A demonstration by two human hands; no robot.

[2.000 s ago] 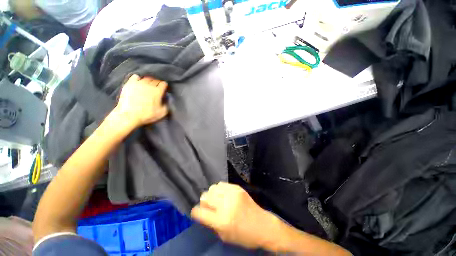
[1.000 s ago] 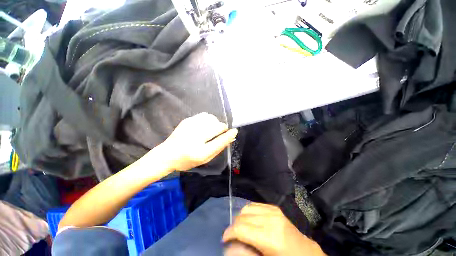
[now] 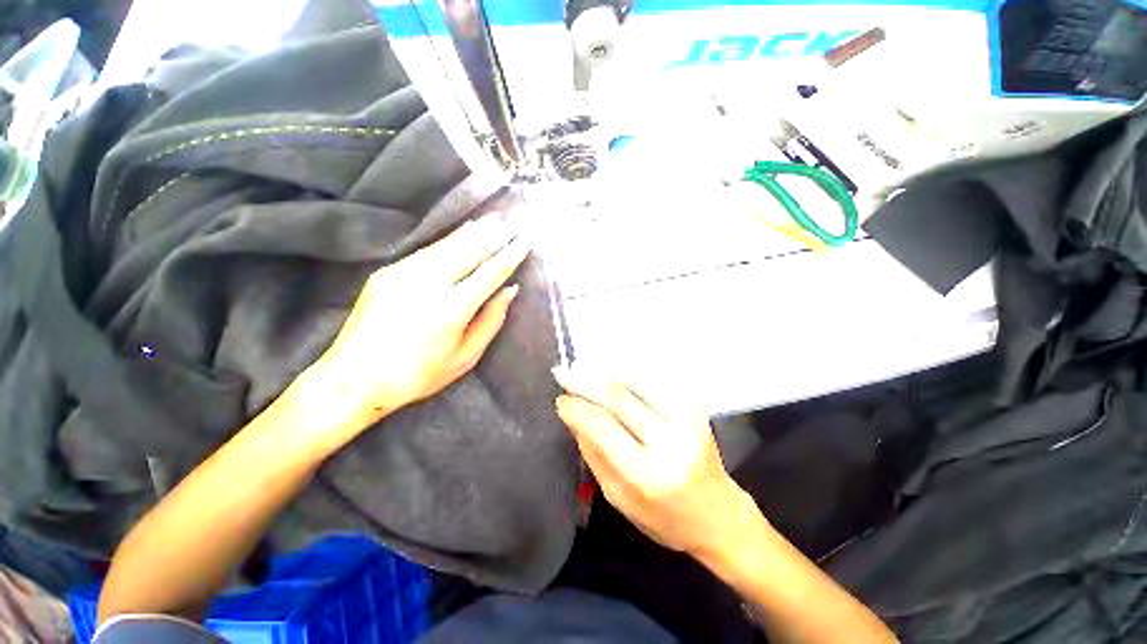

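The dark grey garment lies bunched left of the needle, with pale topstitching on a fold. Its edge runs down from the presser foot of the white sewing machine. My left hand lies on the cloth just below the presser foot, fingers spread, fingertips close to the edge. My right hand is lower down at the table's front edge, with thumb and fingertips pinching the garment's edge.
Scissors with green and yellow loops and dark snips lie right of the needle. A dark garment heap fills the right side. A blue crate is below left. A control panel is top right.
My left hand has moved up along the edge towards the presser foot. My right hand has moved up from the lap to the table edge. The view shows more of the machine head.
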